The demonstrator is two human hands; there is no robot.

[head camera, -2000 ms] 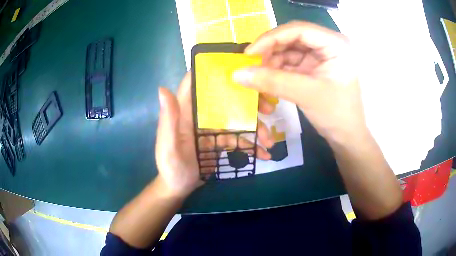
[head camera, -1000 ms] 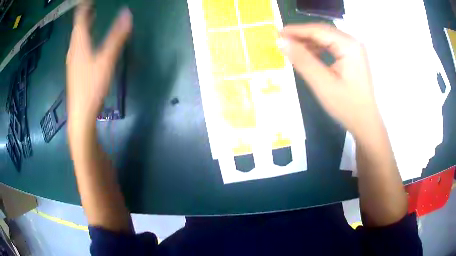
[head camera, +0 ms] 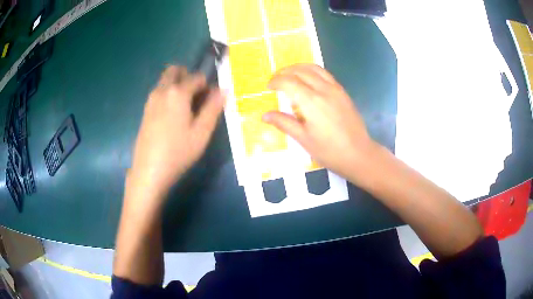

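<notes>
My left hand [head camera: 172, 125] holds a dark, blurred phone housing [head camera: 215, 54] by its near end, beside the left edge of the adhesive sheet. The white sheet [head camera: 297, 201] lies on the bench with yellow rectangles [head camera: 251, 67] in two columns and two dark cut-outs at its near end. My right hand [head camera: 318, 114] is over the sheet's right column, fingers apart and curved, thumb near a yellow rectangle in the left column. Its fingertips seem empty.
One black housing [head camera: 61, 145] lies alone at the left. A row of overlapping black housings [head camera: 22, 128] is at the far left. Used white sheets [head camera: 450, 99] cover the right side, with a dark flat object [head camera: 357, 6] above. A red stool [head camera: 505, 213] stands beyond the bench's right edge.
My left hand has come from the left with a housing, and the housing that lay there is gone from its place. My right hand has moved left and down over the sheet.
</notes>
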